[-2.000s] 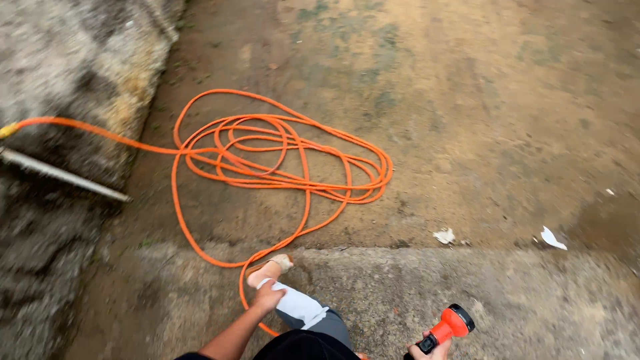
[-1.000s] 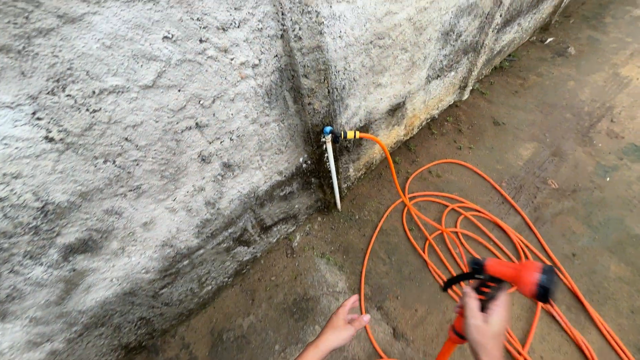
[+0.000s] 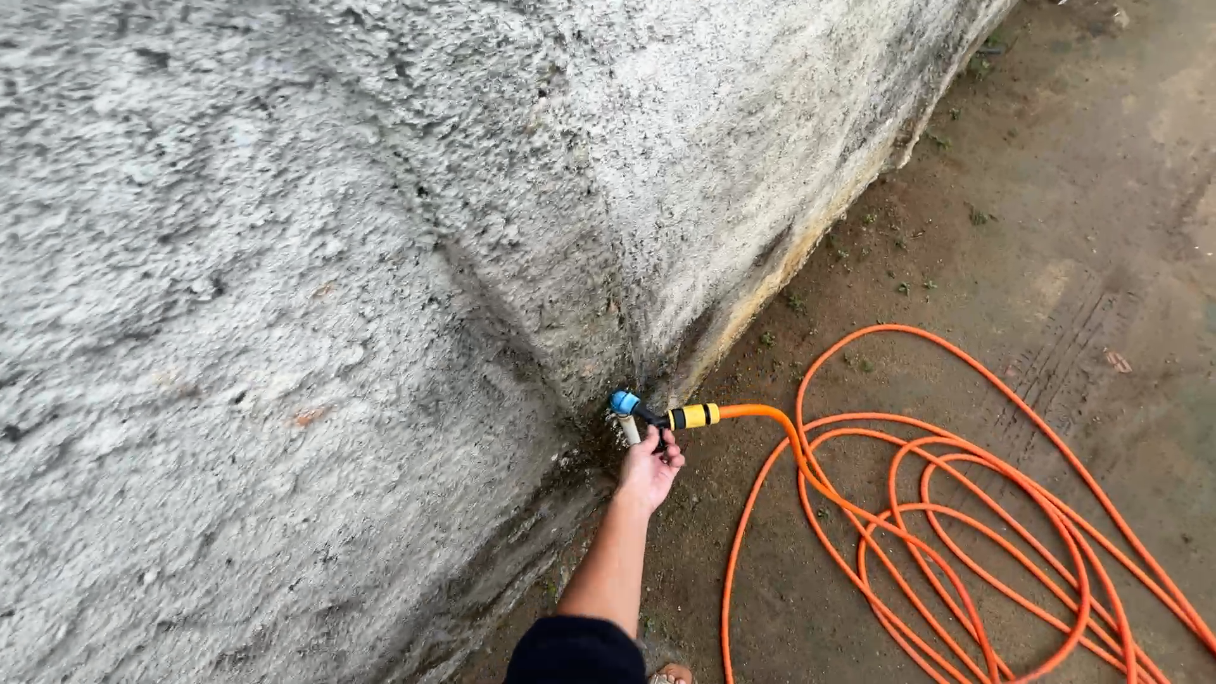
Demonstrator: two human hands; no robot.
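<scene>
My left hand (image 3: 654, 467) reaches up from the bottom, its fingers curled on the black tap (image 3: 655, 418) low by the wall; the fingers partly hide its lower part. A blue elbow fitting (image 3: 624, 403) on a pale pipe (image 3: 630, 430) joins the tap's left side. On its right side a yellow and black hose connector (image 3: 693, 416) leads into the orange hose (image 3: 760, 411), which lies in loose loops on the ground. My right hand and the spray nozzle are out of view.
A rough concrete wall (image 3: 285, 332) fills the left and upper middle and meets the ground beside the tap. The hose loops spread over the damp ground (image 3: 1073, 237) at the right. Part of a foot (image 3: 673, 674) shows at the bottom edge.
My left hand has moved from beside the hose to the tap and taken hold of it. My right hand, with the orange and black spray nozzle a second ago, has left the view.
</scene>
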